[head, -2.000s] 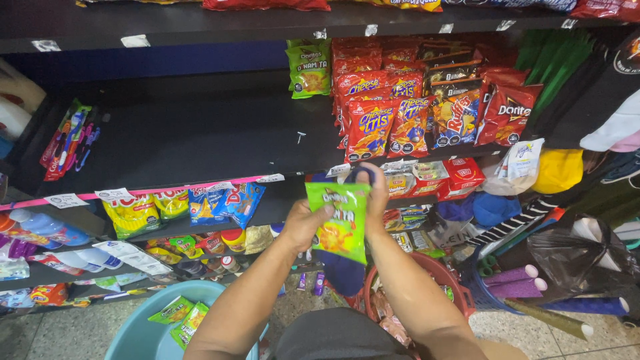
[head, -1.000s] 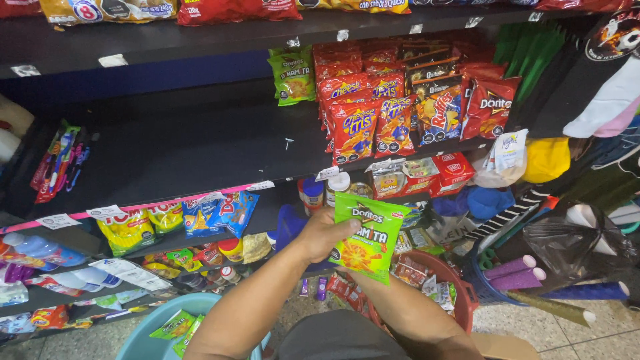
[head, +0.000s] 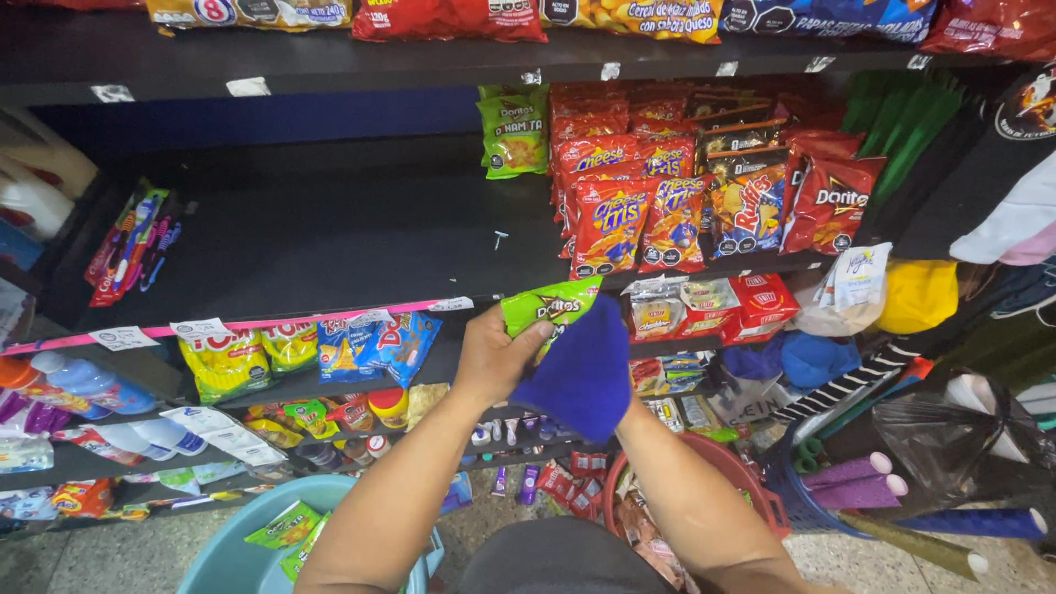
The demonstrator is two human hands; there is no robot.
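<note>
My left hand (head: 497, 360) grips a green Doritos bag (head: 554, 308) by its left side, thumb across the front, just before the shelf edge. A dark blue cloth (head: 584, 371) covers my right hand and the lower right part of the bag; the fingers under it are hidden. On the black shelf (head: 363, 223) beyond stands another green Doritos bag (head: 515, 132), left of red Cheese Tris bags (head: 609, 224), a Ruffles bag (head: 749, 202) and a red Doritos bag (head: 833, 205). More green bags (head: 285, 525) lie in the light blue tub (head: 216, 551) at lower left.
Toothbrushes (head: 136, 243) lie at the shelf's left end. Chip bags (head: 223, 363) and small goods fill lower shelves. A red basket (head: 726, 458) stands by my right forearm. Caps (head: 917, 297) hang at right, above a blue basket (head: 804, 495) with rolls. An upper shelf (head: 429, 62) overhangs.
The blue cloth, beneath the bag two seconds ago, now lies over the bag's lower right part and my right hand. The bag faced the camera upright a second ago and is now tilted and partly covered.
</note>
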